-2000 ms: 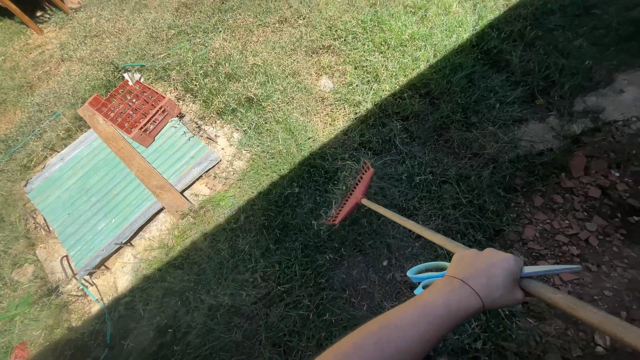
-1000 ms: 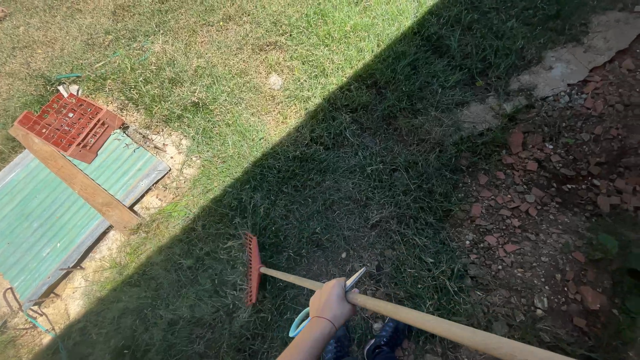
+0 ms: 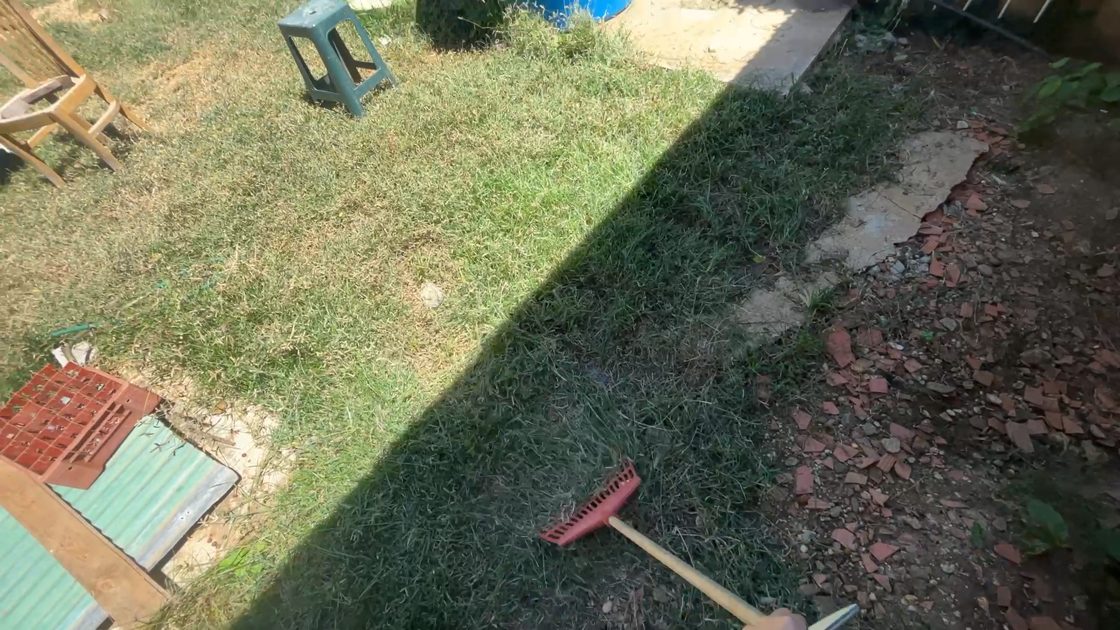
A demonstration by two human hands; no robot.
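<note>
At the bottom edge, right of centre, only the knuckles of my left hand (image 3: pixel 775 620) show, closed around the wooden handle of a rake (image 3: pixel 682 564). The pointed tip of a pair of scissors (image 3: pixel 834 618) sticks out beside the same hand; the rest is cut off by the frame. The rake's red toothed head (image 3: pixel 595 507) rests on shaded grass, up and left of the hand. My right hand is out of view.
Broken red tile pieces (image 3: pixel 875 472) and bare soil lie right. Left are a red plastic crate (image 3: pixel 66 420), a wooden board (image 3: pixel 79 547) and green corrugated sheet (image 3: pixel 144 486). A green stool (image 3: pixel 337 57) and wooden chair (image 3: pixel 61 109) stand farther off.
The view has tilted up, bringing the stool and chair fully into sight. My left hand, still on the rake handle, now shows only at the bottom edge. The scissors' blue handles have left view.
</note>
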